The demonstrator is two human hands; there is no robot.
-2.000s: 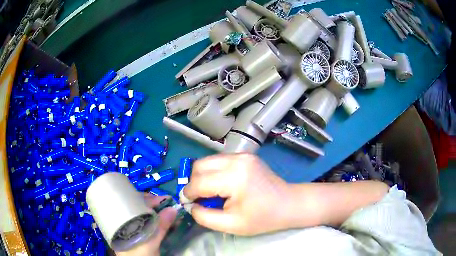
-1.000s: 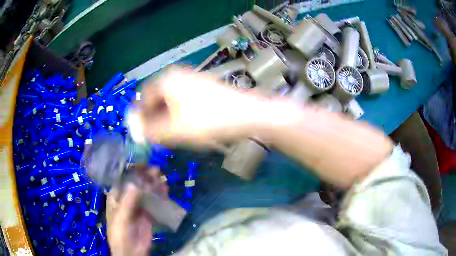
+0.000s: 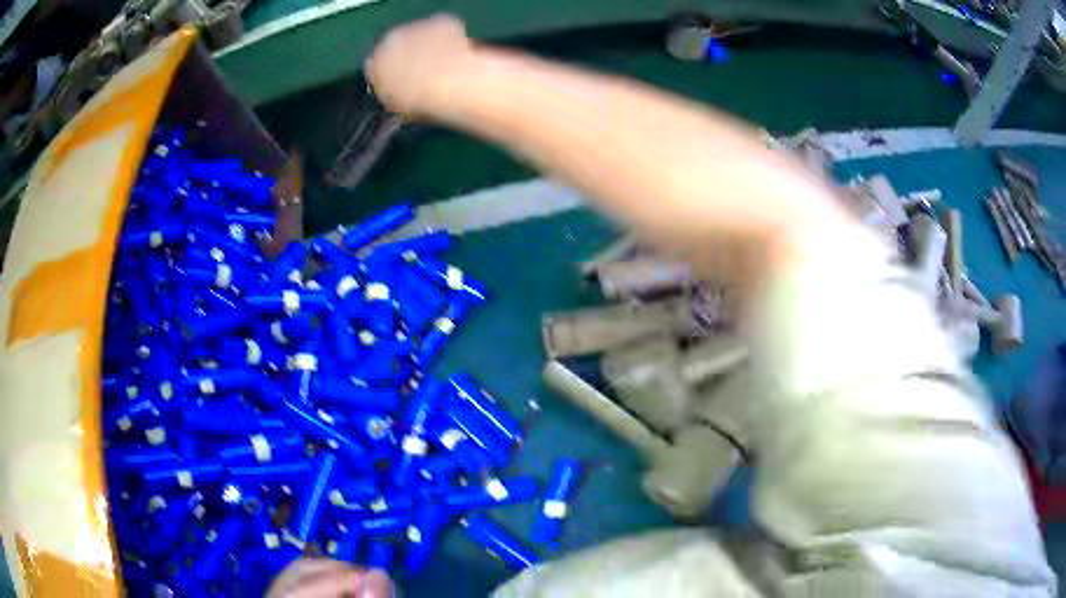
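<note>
My right hand (image 3: 423,68) is blurred and reaches over the green conveyor belt at the top. A blurred beige-grey fan part (image 3: 365,146) shows just below it; whether the hand touches it I cannot tell. My left hand (image 3: 331,579) is cut off by the bottom edge, and only its top shows. Blue battery cells (image 3: 339,397) with white ends fill the carton and spill onto the bench. Beige-grey fan bodies (image 3: 637,374) lie piled at centre right, partly hidden by my right arm.
The battery carton's orange-and-white edge (image 3: 99,269) stands at the left. A pale rail (image 3: 514,208) separates bench and belt. A fan piece (image 3: 690,42) with a blue part lies on the belt. Loose narrow shells (image 3: 1015,216) lie at the right. More parts sit at the upper left.
My right hand has moved up and away, over the belt. My left hand has dropped to the bottom edge, and the fan body held there has left it. The view has shifted left.
</note>
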